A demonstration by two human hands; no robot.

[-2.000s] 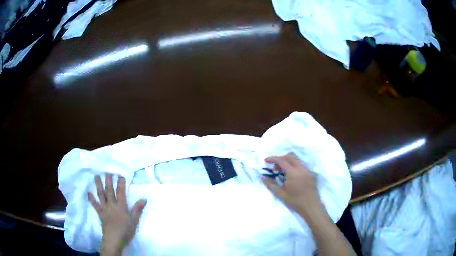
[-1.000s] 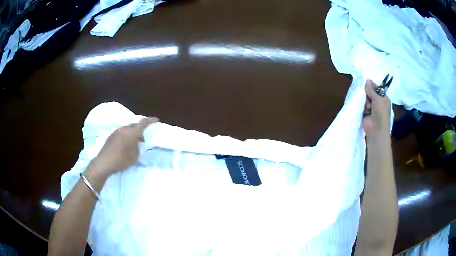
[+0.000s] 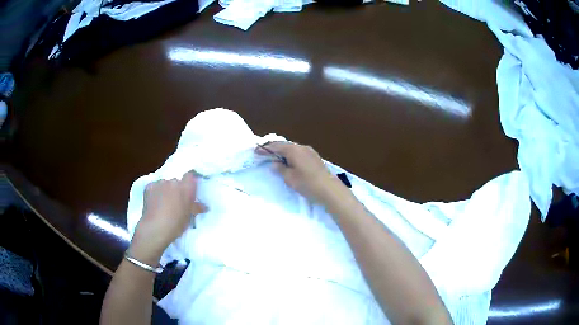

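A white garment [image 3: 254,222] lies spread on the dark brown glossy table [image 3: 266,101]. My left hand [image 3: 168,206] grips the garment's edge below a puffy sleeve [image 3: 219,136] at the upper left. My right hand [image 3: 301,166] is at the same sleeve's right side and holds small dark thread snips [image 3: 273,154], their tips pointing left over the cloth. A small piece of the black label [image 3: 344,179] shows beside my right forearm; the rest is hidden. The other sleeve [image 3: 489,222] lies at the right.
A crumpled white garment heap [image 3: 546,108] lies along the table's right side. Black and white cloth pieces [image 3: 247,11] lie along the far left edge. The table's curved edge [image 3: 57,232] runs at the lower left. A small orange object [image 3: 562,255] shows at the far right.
My right hand has moved left with the snips, from the right part of the garment to the left sleeve. The garment and view have shifted; the label is now mostly covered.
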